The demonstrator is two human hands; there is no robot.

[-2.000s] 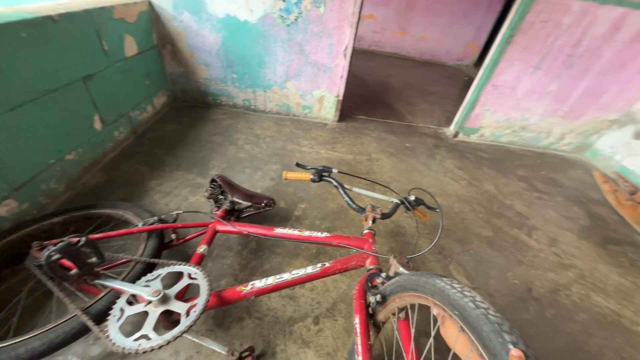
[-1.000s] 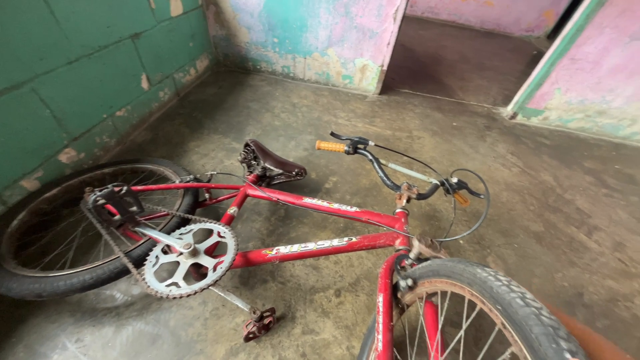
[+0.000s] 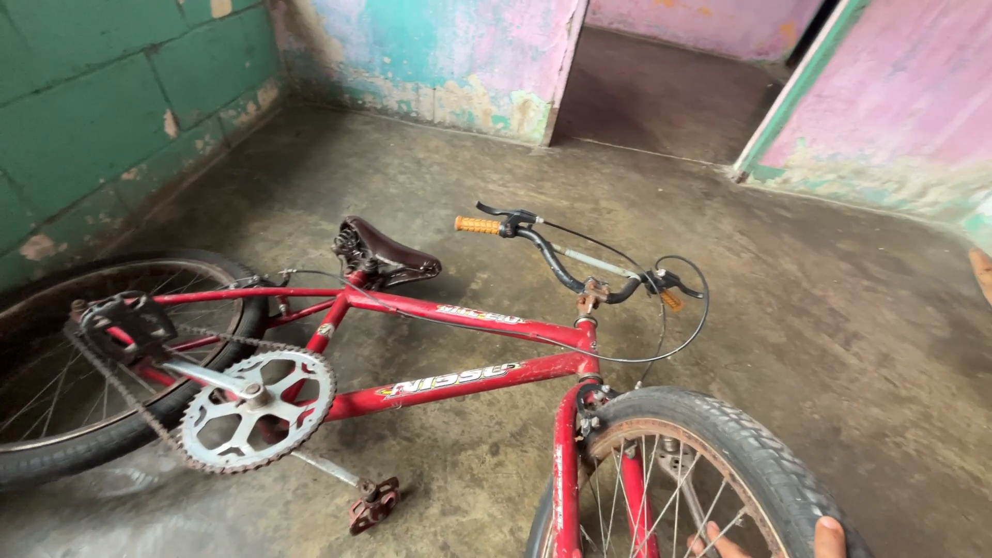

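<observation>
A red bicycle lies on its side on the floor, its red frame [image 3: 465, 387] running across the view. At the lower right, my right hand [image 3: 828, 536] is at the front wheel's tyre [image 3: 697, 418]: one fingertip rests on the tyre and other fingers show behind the spokes; the rest is cut off by the frame edge. Near those fingers a metal rod-like part [image 3: 686, 480] shows through the spokes. The silver chainring [image 3: 260, 407], rear wheel [image 3: 256, 310], brown saddle [image 3: 387, 252] and handlebar [image 3: 554, 263] with orange grips are in view. My left hand is out of view.
A green block wall [image 3: 85, 116] stands at the left. Behind the bicycle, a peeling pink and turquoise wall [image 3: 457, 62] borders a doorway [image 3: 666, 93]. A bit of skin [image 3: 983, 271] shows at the right edge; whose is unclear.
The view has shifted. Fingers are now seen on the tyre and behind the spokes, where one second ago only a blurred skin-coloured shape showed beside the tyre.
</observation>
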